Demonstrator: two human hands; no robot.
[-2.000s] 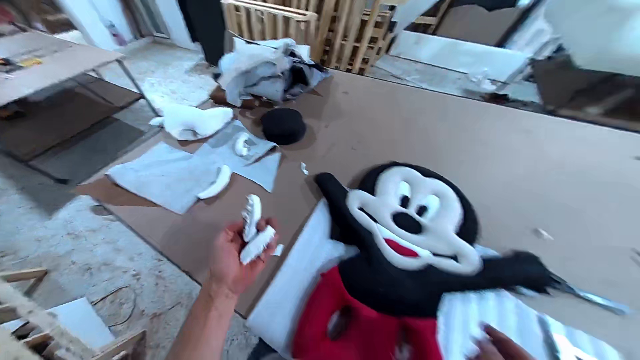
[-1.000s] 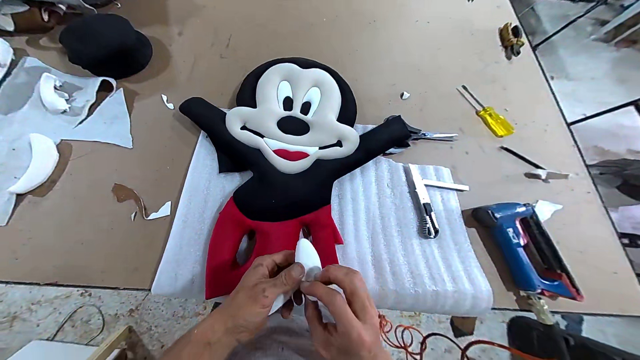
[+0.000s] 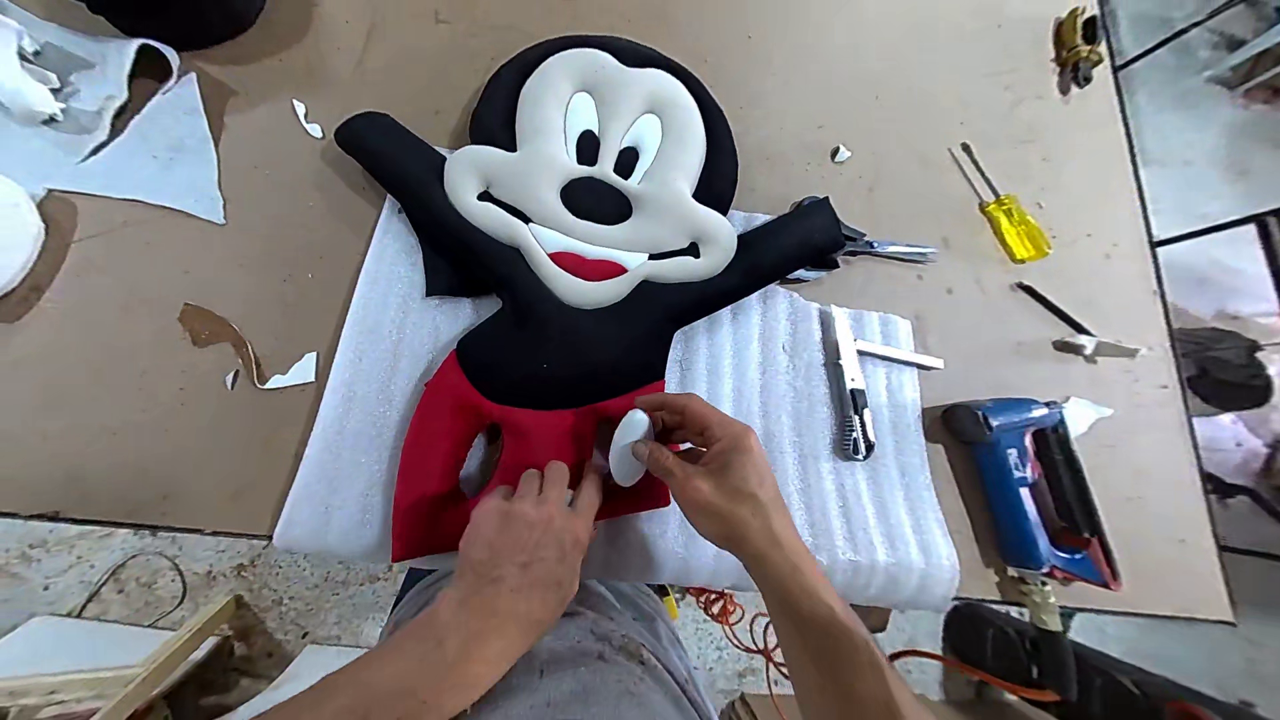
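A padded Mickey Mouse figure (image 3: 590,330) in black, red and cream lies face up on white ribbed foam sheeting (image 3: 790,520). Its red shorts (image 3: 430,490) have two oval openings. Between finger and thumb, my right hand (image 3: 715,470) holds a white oval padded piece (image 3: 629,447) over the right-hand opening. My left hand (image 3: 530,530) presses on the shorts beside that opening, fingers spread; a small white bit shows at its fingertips, and whether it grips this is unclear. Scissors (image 3: 890,250) lie by the figure's right-hand arm. A utility knife (image 3: 850,390) rests on the foam.
On the right of the table (image 3: 1020,100) are a yellow-handled tool (image 3: 1015,225), a thin black tool (image 3: 1055,308) and a blue staple gun (image 3: 1030,490). White fabric (image 3: 150,160) lies at the left. An orange hose (image 3: 740,620) hangs beyond the near edge.
Both hands were together on white pieces at the shorts; now they are apart, the left flat on the shorts, the right holding one piece. Earlier the left held white pieces at the left; the view has swung.
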